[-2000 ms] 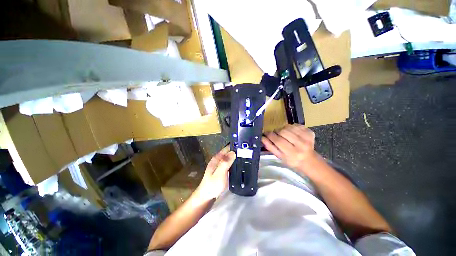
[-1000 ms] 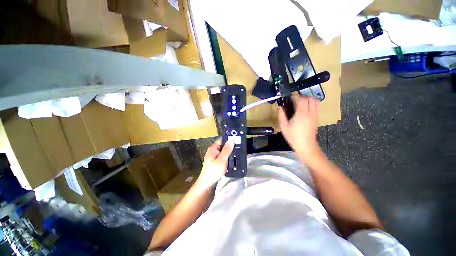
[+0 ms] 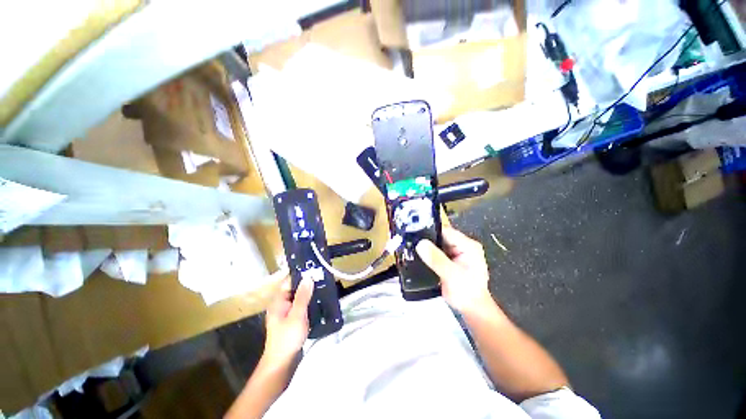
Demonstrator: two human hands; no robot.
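Note:
My left hand [image 3: 290, 315] holds the black rear panel [image 3: 314, 307] near its lower part; a short black lever handle [image 3: 352, 247] sticks out to its right. My right hand [image 3: 460, 266] holds the black front panel [image 3: 420, 282], thumb on its lower inner face. Its open back shows a green circuit board [image 3: 410, 189] and a round metal part [image 3: 415, 215]. A lever handle [image 3: 465, 190] sticks out to the right of it. A pale cable [image 3: 353, 274] hangs in a curve between both panels. Another black plate [image 3: 403, 135] shows above the green board; whether it is separate I cannot tell.
A small black piece [image 3: 358, 216] lies on the cardboard between the panels. White wrapping [image 3: 315, 110] lies behind. A square black part [image 3: 451, 136] is on the white shelf edge. A corded driver [image 3: 564, 69] lies at upper right, above a blue crate [image 3: 572, 144]. A metal beam [image 3: 123, 182] crosses the left.
My right hand has taken hold of the front panel, and it is now held upright beside the rear panel. My left hand still holds the rear panel. The camera view has shifted.

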